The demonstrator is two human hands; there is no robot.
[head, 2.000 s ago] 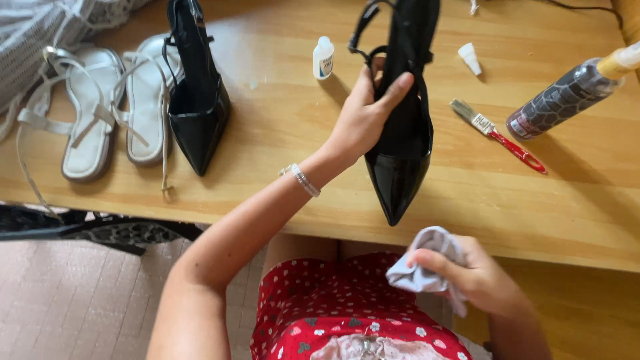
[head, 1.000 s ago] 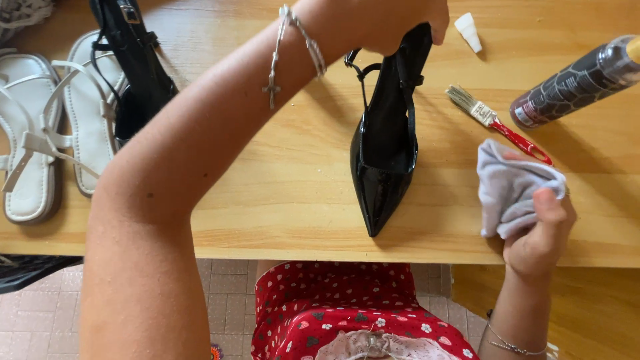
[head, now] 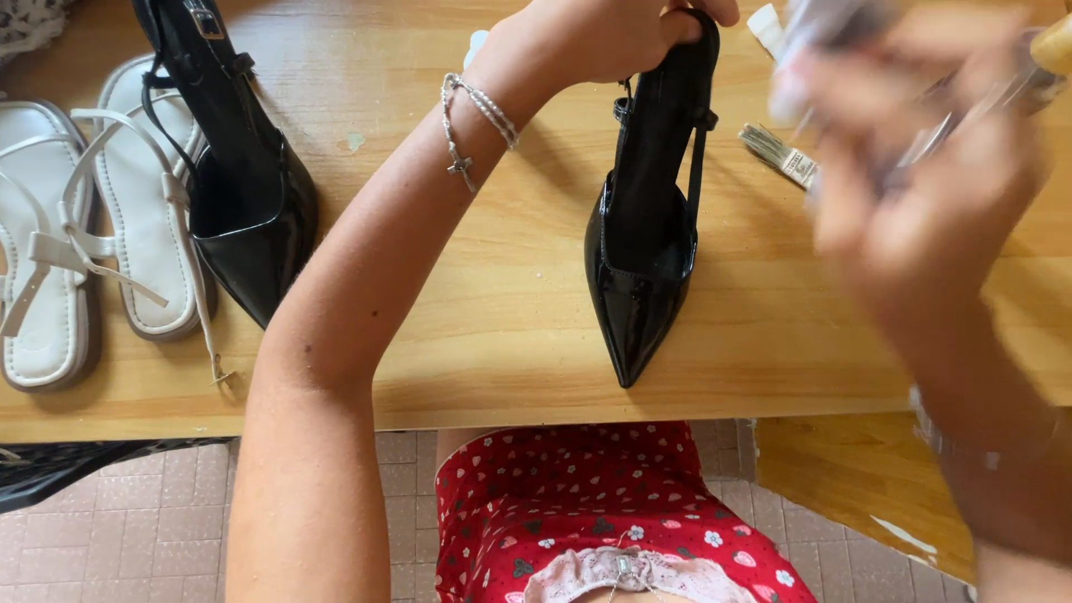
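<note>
A black patent slingback shoe (head: 641, 310) points its toe toward me on the wooden table, and my left hand (head: 611, 38) grips it at the heel end. My right hand (head: 938, 167) is raised at the upper right, badly blurred; something pale, likely the grey cloth (head: 804, 75), is at its fingers. Behind it, partly covered, lies a bottle (head: 1034, 71). A paintbrush (head: 779, 155) lies beside the right hand, its handle hidden. The matching black shoe (head: 251, 243) is left of my left forearm.
White strappy sandals (head: 50, 335) lie at the far left. A small white bottle (head: 476, 48) shows behind my left wrist, and a white cap or nozzle (head: 764, 29) is at the top. The table's front edge (head: 536, 419) runs above my lap.
My right hand has moved up from near the table's front edge toward the bottle. My left hand has shifted from the shoe's side to its heel end.
</note>
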